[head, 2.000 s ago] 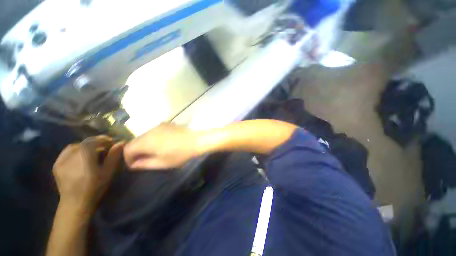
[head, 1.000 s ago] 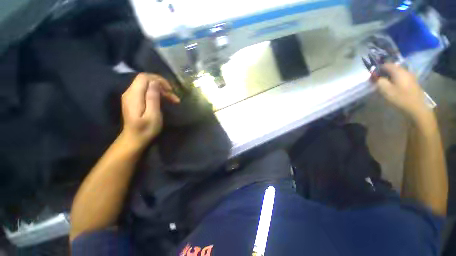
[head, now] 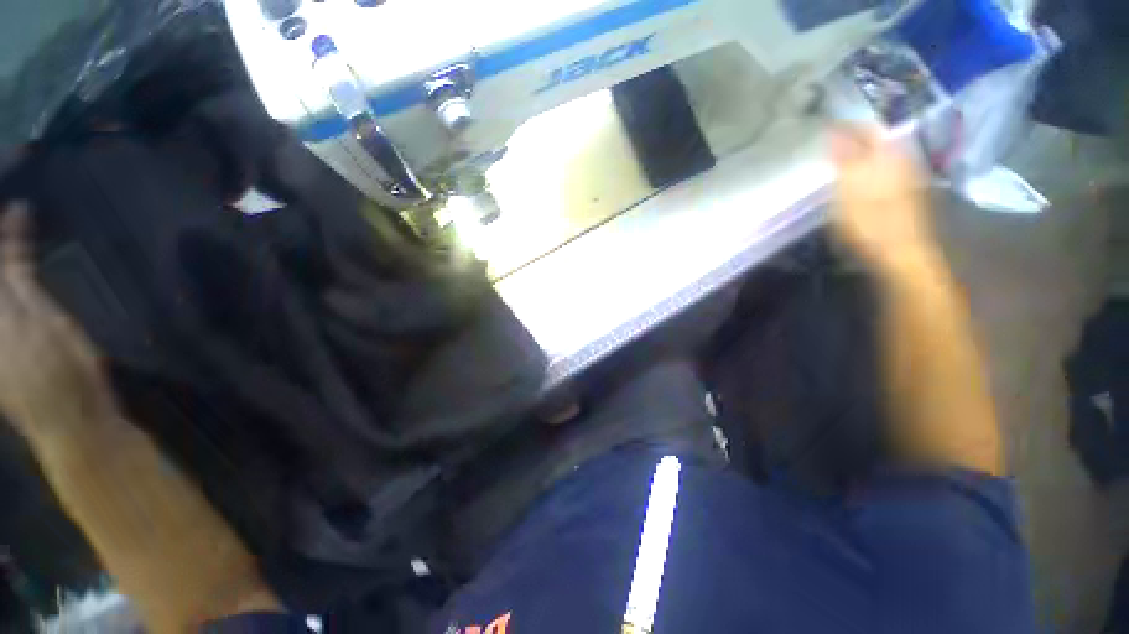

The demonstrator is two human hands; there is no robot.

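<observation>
A large black garment piece [head: 359, 334] lies bunched left of the needle and hangs over the lap, its edge at the lit presser foot [head: 468, 221]. A small white patch [head: 256, 202] shows on it. My left hand [head: 43, 341] is at the far left edge, blurred, on or over the black cloth; its fingers are unclear. My right hand [head: 877, 186] is blurred at the right end of the machine bed [head: 619, 279], near a tray of shiny bits [head: 889, 77]; whether it holds anything cannot be told.
The JACK sewing machine head [head: 520, 62] spans the top. A dark smartphone [head: 665, 128] lies on the bed behind the seam line. A blue item [head: 972, 43] is at upper right. A white stick [head: 654, 545] stands at bottom centre near the camera. Dark cloth [head: 1102, 396] lies at far right.
My left hand has moved from beside the needle to the far left. My right hand went from the needle to the tray, then slightly back left. The cloth is more spread out.
</observation>
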